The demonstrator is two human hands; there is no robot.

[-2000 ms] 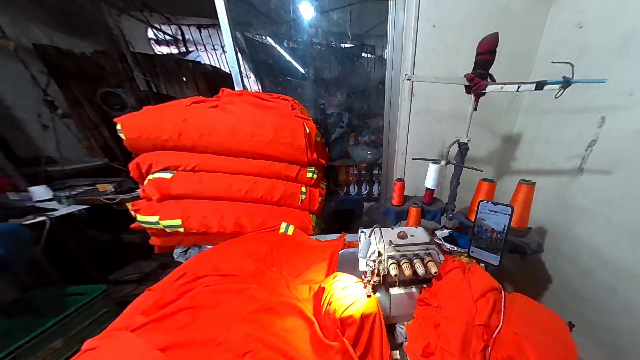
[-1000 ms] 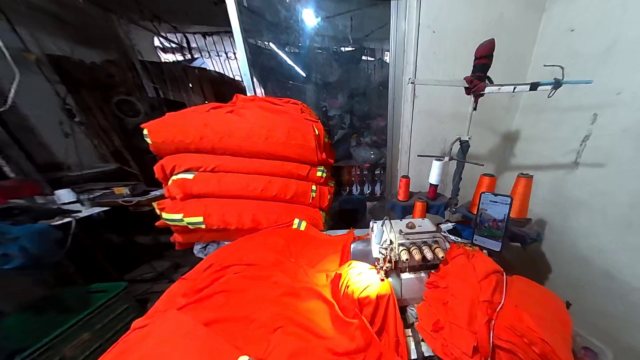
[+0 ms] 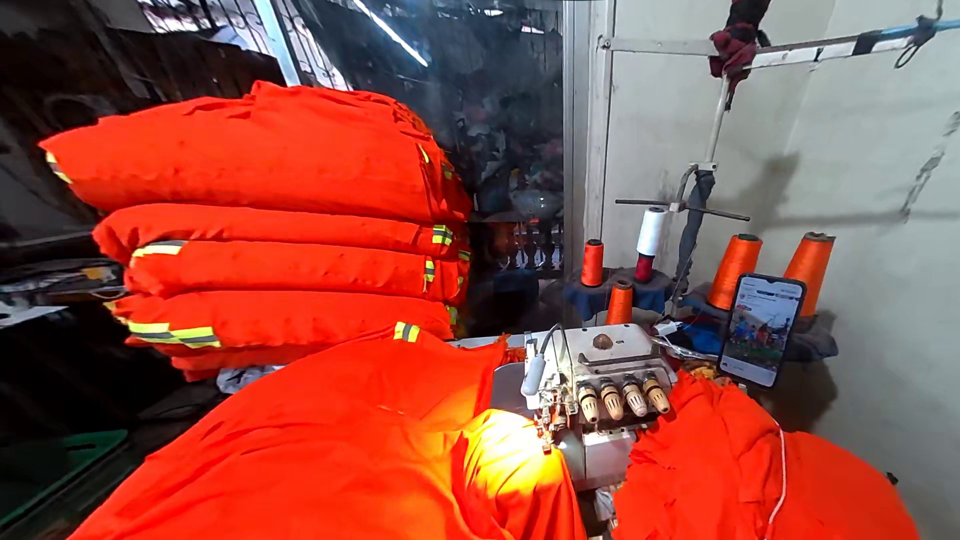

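Note:
Neither my left hand nor my right hand shows in the head view. An overlock sewing machine (image 3: 611,367) stands right of centre, with several tension dials on its front. Orange fabric (image 3: 322,442) spreads over the lower left and reaches the machine's needle area, where a lamp lights it brightly. A second bunched orange cloth (image 3: 720,457) lies at the machine's right, with a white cord (image 3: 782,465) across it. Whether a hand is under the fabric is hidden.
Folded orange garments (image 3: 277,262) with reflective strips are piled at the left. Behind the machine stand orange thread cones (image 3: 735,270), a white spool (image 3: 650,231) and a thread stand (image 3: 720,127). A phone (image 3: 761,330) leans at the right. A green crate (image 3: 67,465) sits lower left.
The view has shifted slightly. The orange fabric still runs to the machine, and no hand shows in any frame.

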